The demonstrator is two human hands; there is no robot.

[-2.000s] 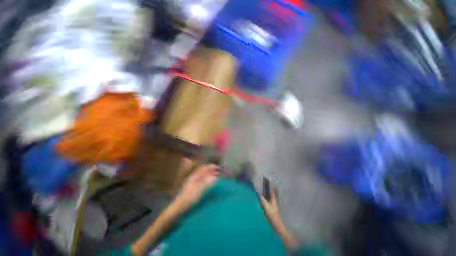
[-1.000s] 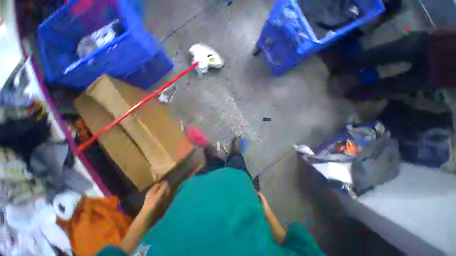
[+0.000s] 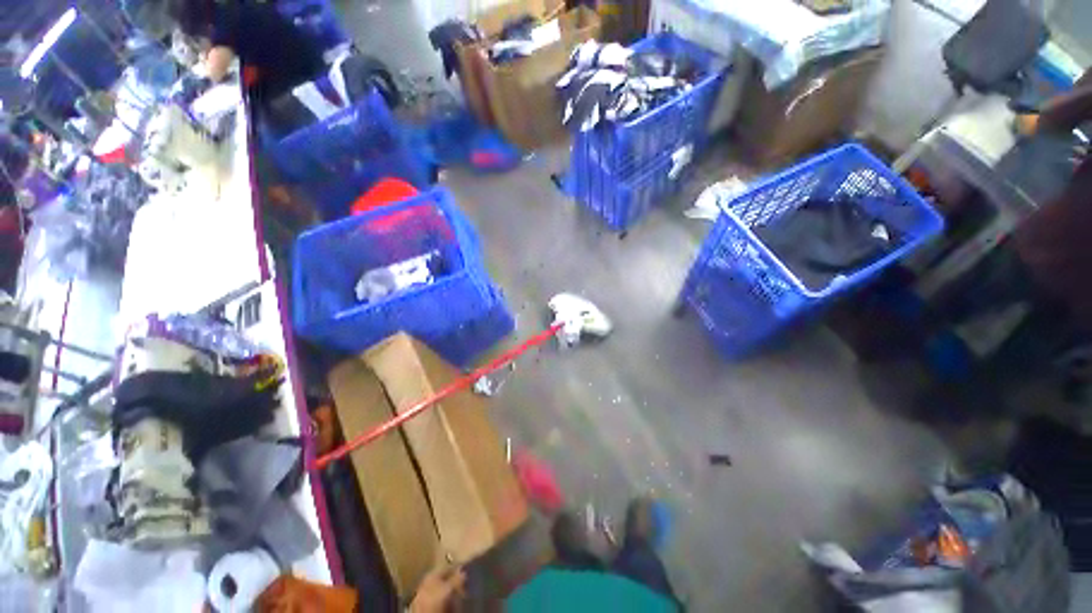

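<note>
My left hand (image 3: 437, 589) is small and blurred at the bottom edge, at the near end of a brown cardboard carton (image 3: 446, 461). Its fingers meet the carton's edge, but I cannot tell whether they grip it. My right hand is out of the picture. A broom with a thin red handle (image 3: 446, 393) lies slanting across the top of the carton. Its handle end is at the table edge on the left, and its whitish head (image 3: 580, 321) is on the grey floor.
Blue crates stand ahead (image 3: 395, 314), at the back (image 3: 623, 168) and at right (image 3: 766, 299), holding cloth. A long table (image 3: 180, 240) with cloth piles runs along the left. A pink scrap (image 3: 539, 479) and litter lie near my feet. A grey bundle (image 3: 1006, 545) is at lower right.
The view has tilted up, so the carton, broom and crates sit lower in the picture. My left hand stays by the carton's near end. My right hand has left the picture.
</note>
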